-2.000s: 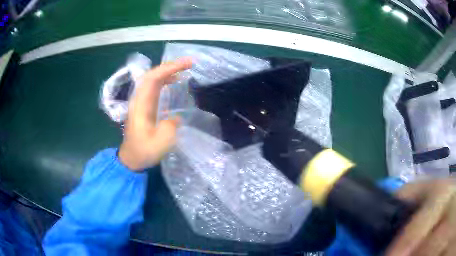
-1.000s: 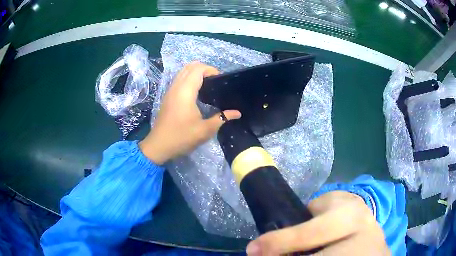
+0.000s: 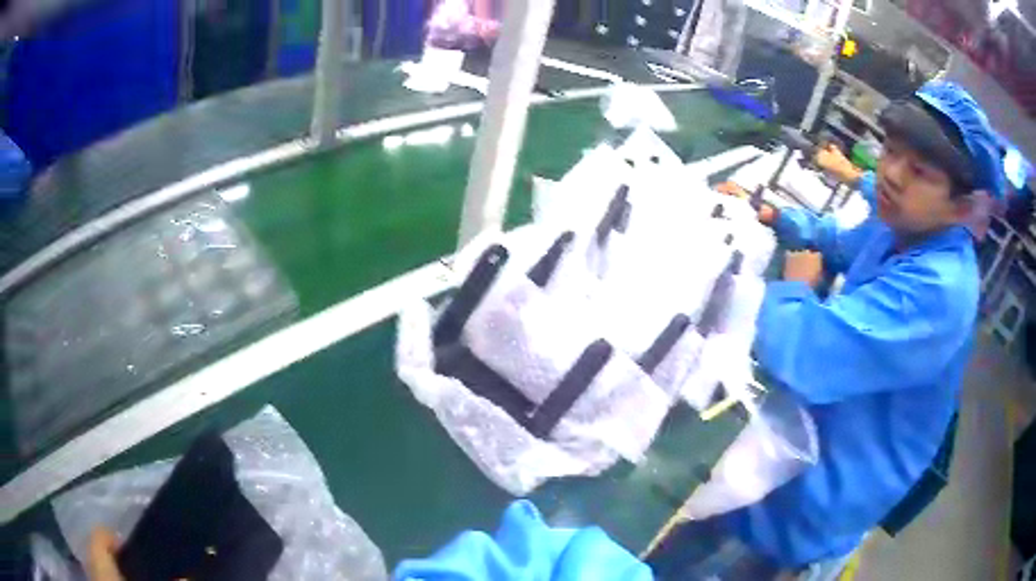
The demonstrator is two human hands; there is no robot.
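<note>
The black bracket [image 3: 202, 516] stands tilted on a sheet of bubble wrap [image 3: 312, 505] at the bottom left, cut off by the picture's lower edge. My left hand [image 3: 105, 556] shows only as a small, blurred part of the fingers at the bracket's left edge, holding it. My right hand is out of the picture. Only a blue sleeve shows at the bottom middle. The screwdriver is not in view.
Wrapped brackets [image 3: 534, 397] stand in a row at the centre, black arms sticking up. A person in a blue smock and cap [image 3: 875, 318] sits at the right. A white rail [image 3: 227, 386] and post [image 3: 506, 125] border the green belt, which carries a clear tray [image 3: 148, 306].
The view has swung right and up. The bracket now lies at the bottom left, and the wrapped brackets are central. My right hand and the screwdriver have left the picture.
</note>
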